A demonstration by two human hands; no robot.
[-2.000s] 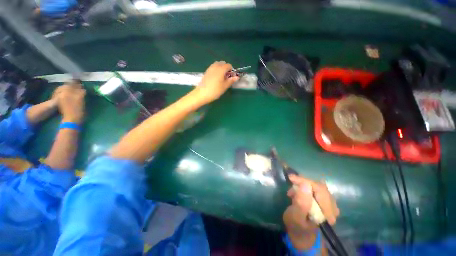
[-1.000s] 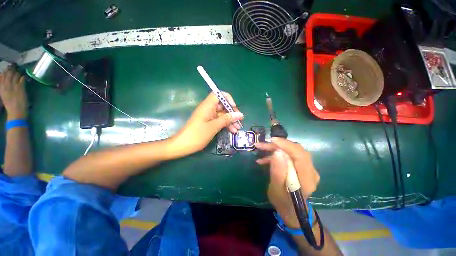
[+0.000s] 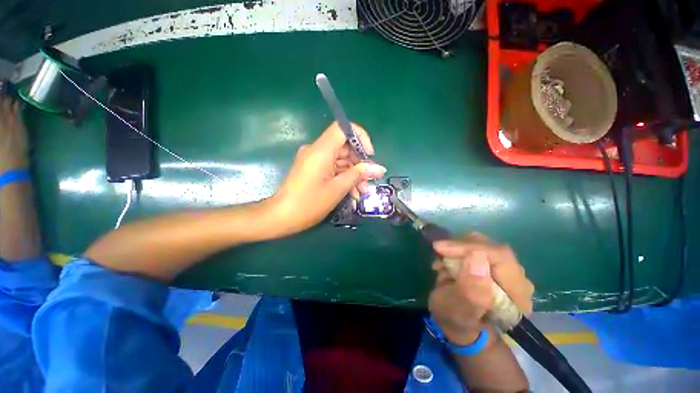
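A small rounded-square unit (image 3: 377,201) with a dark frame and bright inside sits on a flat dark jig (image 3: 401,186) on the green mat. My left hand (image 3: 326,180) holds slim silver-grey tweezers (image 3: 336,104), blunt end up; their tips are hidden by my fingers at the unit's upper left edge. My right hand (image 3: 480,288) holds the soldering iron (image 3: 503,307) by its pale grip. The iron's metal tip points up-left and lies at the right edge of the unit; whether it touches cannot be told.
A solder spool (image 3: 47,84) stands left, its wire running across the mat. A black slab (image 3: 130,127) with white cable lies beside it. A fan (image 3: 418,19) is beyond my hands. A red tray (image 3: 506,146) at right holds a tan cup (image 3: 574,92) and black box. Another person's arm (image 3: 14,199) is far left.
The left hand came back from the white strip to the unit with tweezers. The iron's tip swung from pointing up, away from the unit, to the unit's right edge. The view shifted.
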